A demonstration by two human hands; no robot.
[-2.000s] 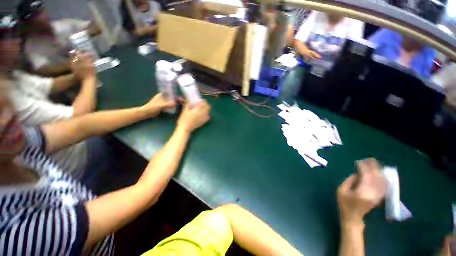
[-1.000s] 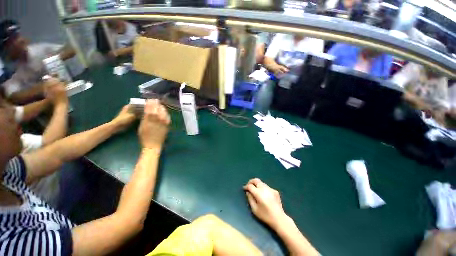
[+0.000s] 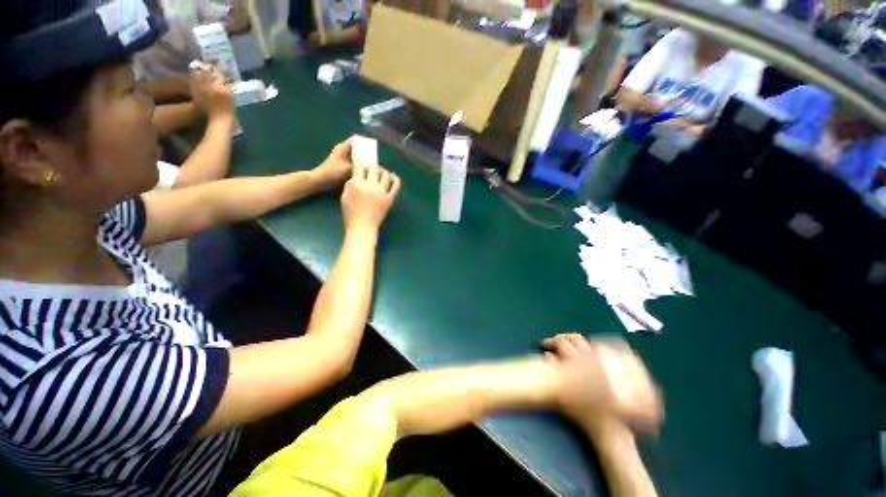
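My left hand (image 3: 622, 388) is blurred and lies across my right hand or wrist; whether it holds anything cannot be told. My right hand (image 3: 566, 346) shows only a few fingers past it, low over the green table (image 3: 437, 301); the rest is covered. A loose pile of white paper slips (image 3: 631, 262) lies beyond my hands. A white wrapped bundle (image 3: 774, 393) with a flared loose end lies to the right, touched by no hand.
At left, a person in a striped shirt (image 3: 107, 379) holds a small white box (image 3: 364, 153). A white carton (image 3: 454, 180) stands upright with its flap open. Behind are a brown cardboard box (image 3: 437, 63), a blue bin (image 3: 561, 167), cables (image 3: 525, 202) and black boxes (image 3: 748, 194).
My left arm has reached in from the bottom edge, and its hand now covers much of my right hand. Earlier, my right hand moved left, away from the wrapped bundle. The view has shifted.
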